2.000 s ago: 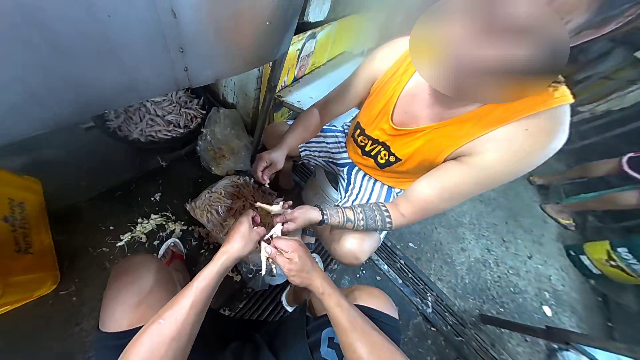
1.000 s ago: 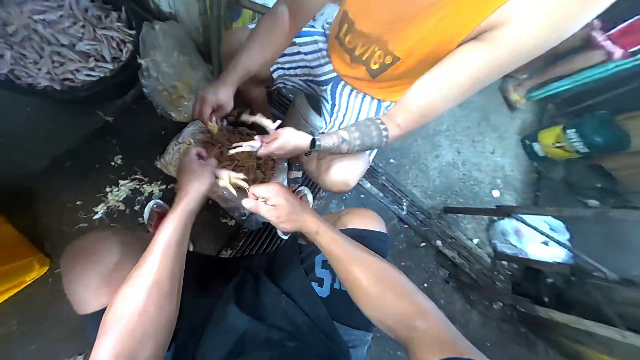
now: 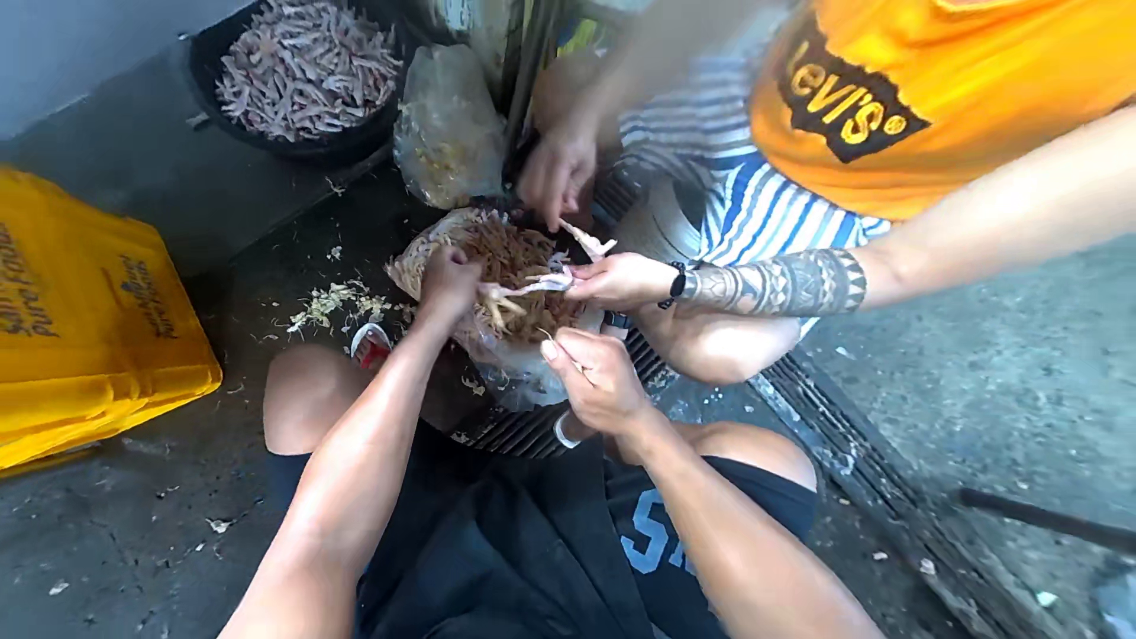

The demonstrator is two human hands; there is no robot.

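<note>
My left hand (image 3: 451,282) is closed on a pale chicken foot (image 3: 502,306), whose toes hang over an open plastic bag of chicken feet (image 3: 519,253). My right hand (image 3: 596,368) is lower and to the right, fingers curled with a thin yellowish strip (image 3: 548,335) pinched at the fingertips. Just beyond, a co-worker's hand (image 3: 621,280) holds another chicken foot (image 3: 552,282) close to mine; whether the two touch is unclear. The co-worker's other hand (image 3: 561,173) is above the bag, beside one more chicken foot (image 3: 588,240).
A black tub (image 3: 306,146) of chicken feet stands at the upper left, beside a knotted clear plastic bag (image 3: 448,124). A yellow crate (image 3: 98,328) is at the left. Pale scraps (image 3: 337,304) lie on the dark floor. A metal drain grate (image 3: 852,453) runs at the right.
My hands were close together at a chicken foot two seconds ago; now my right hand is apart from my left. The view has shifted, showing more of the tub.
</note>
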